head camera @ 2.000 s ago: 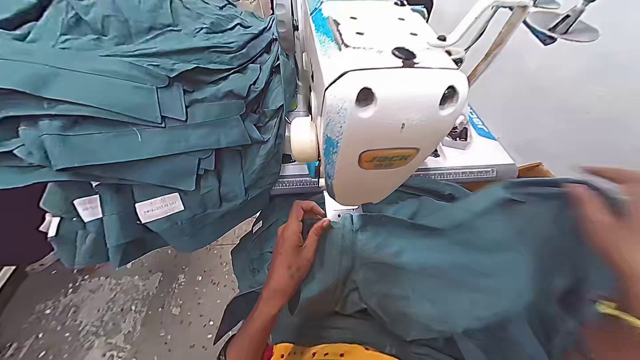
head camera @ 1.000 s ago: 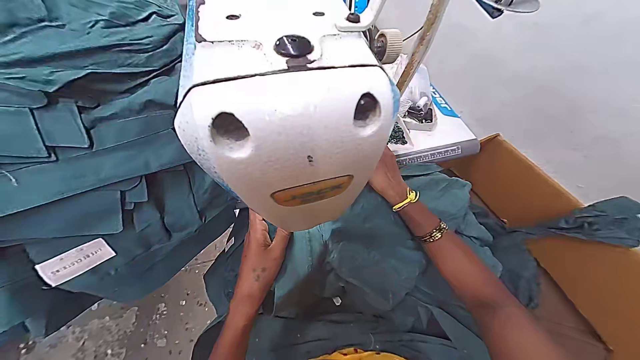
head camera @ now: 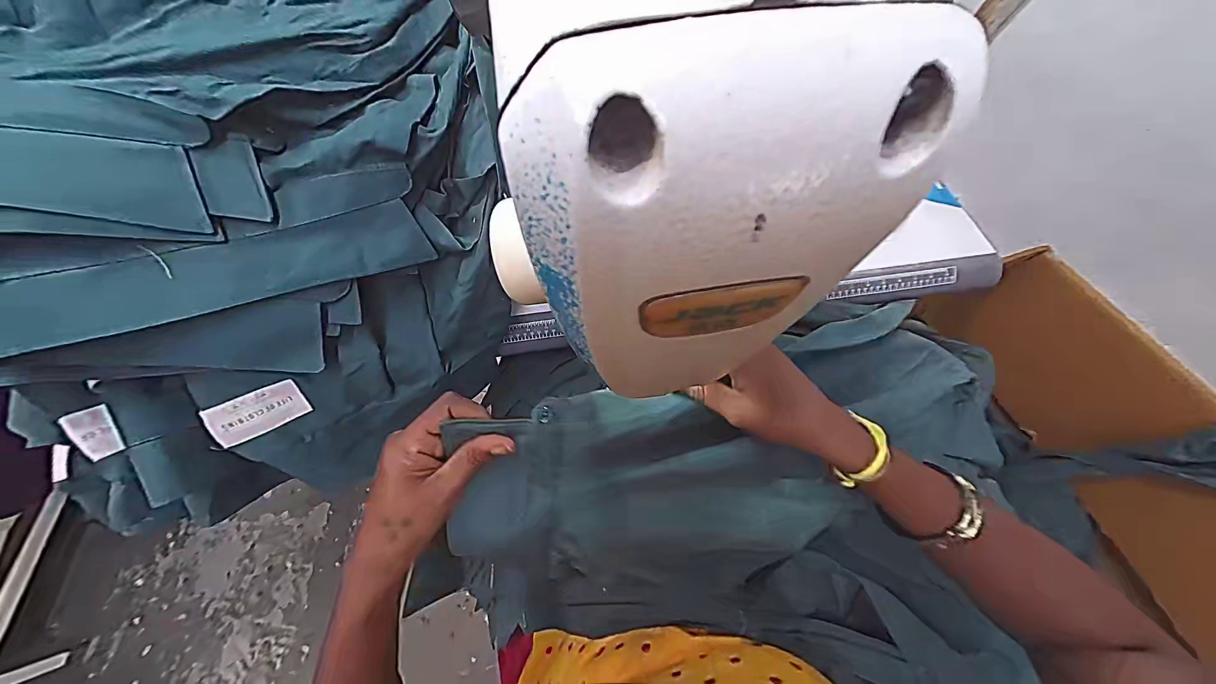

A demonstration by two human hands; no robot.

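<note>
A dark green cloth garment [head camera: 665, 484] lies below the white Jack sewing machine head [head camera: 750, 190]. My left hand [head camera: 427, 465] pinches the garment's folded edge at its left end, thumb on top, beside a small round button [head camera: 542, 413]. At the lower right of the machine head, my right hand [head camera: 760, 394] is on the garment's upper edge, its fingertips partly hidden by the head and the cloth. The machine's needle area is hidden behind the head.
A tall pile of green garments [head camera: 209, 285] with white labels [head camera: 255, 413] stands at the left. A cardboard box [head camera: 1073, 351] is at the right, with cloth hanging over it. A white machine bed [head camera: 926, 252] shows behind the head, and worn floor [head camera: 228, 579] below left.
My right hand came in from the far right to the machine head between the first two frames. My left hand now holds the garment's edge out to the left, clear of the machine head.
</note>
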